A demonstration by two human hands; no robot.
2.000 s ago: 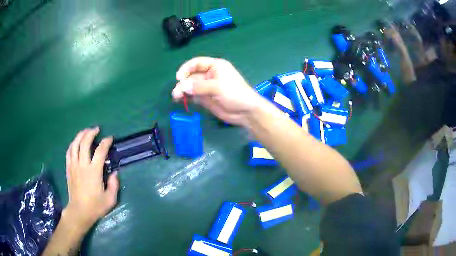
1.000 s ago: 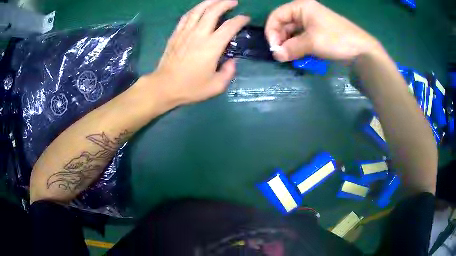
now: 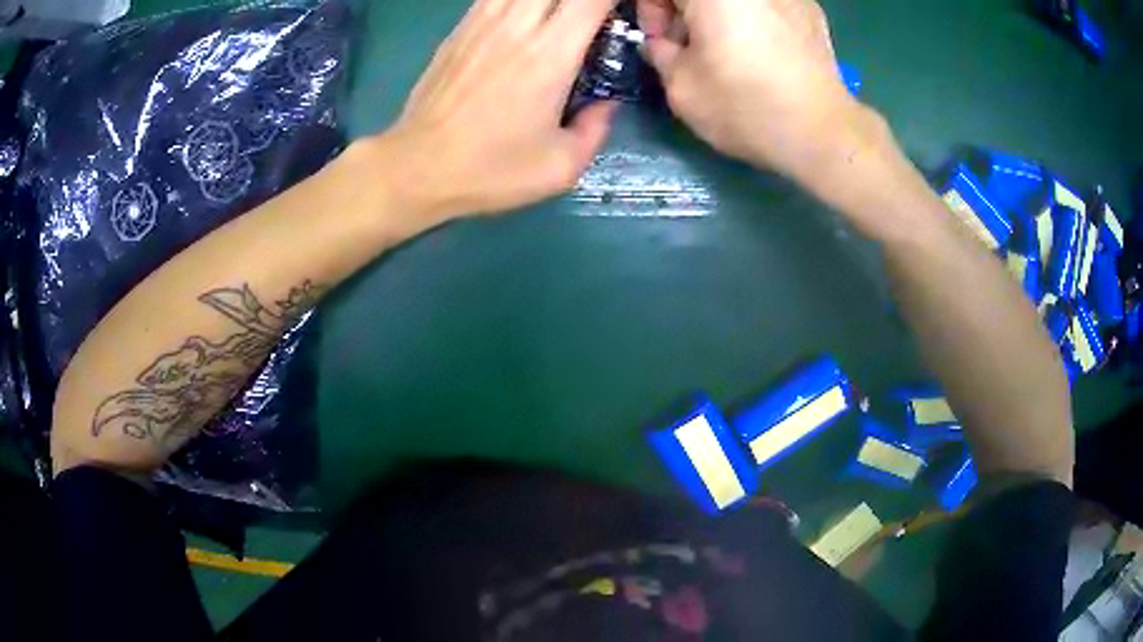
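A black device housing [image 3: 617, 57] lies at the top centre, mostly covered by both hands. My left hand [image 3: 508, 119] is closed around its left side, with the thumb at its lower edge. My right hand [image 3: 740, 75] is at its right side, with the fingertips together on the housing's end; whatever they pinch is hidden. A small part of a blue battery pack [image 3: 851, 79] shows just right of my right hand. The top of both hands is near the picture's upper edge.
Loose blue battery packs with pale strips [image 3: 711, 462] lie at lower right, and a pile of them [image 3: 1065, 251] at the right. A shiny plastic bag [image 3: 176, 163] over dark contents lies at left. A cream strip [image 3: 846, 537] lies near the bench edge. A metal bar [image 3: 63, 15] is at upper left.
The view has shifted. My right hand has moved from holding a battery pack by its lead to the housing's end. The fingertips of both hands are now closer together.
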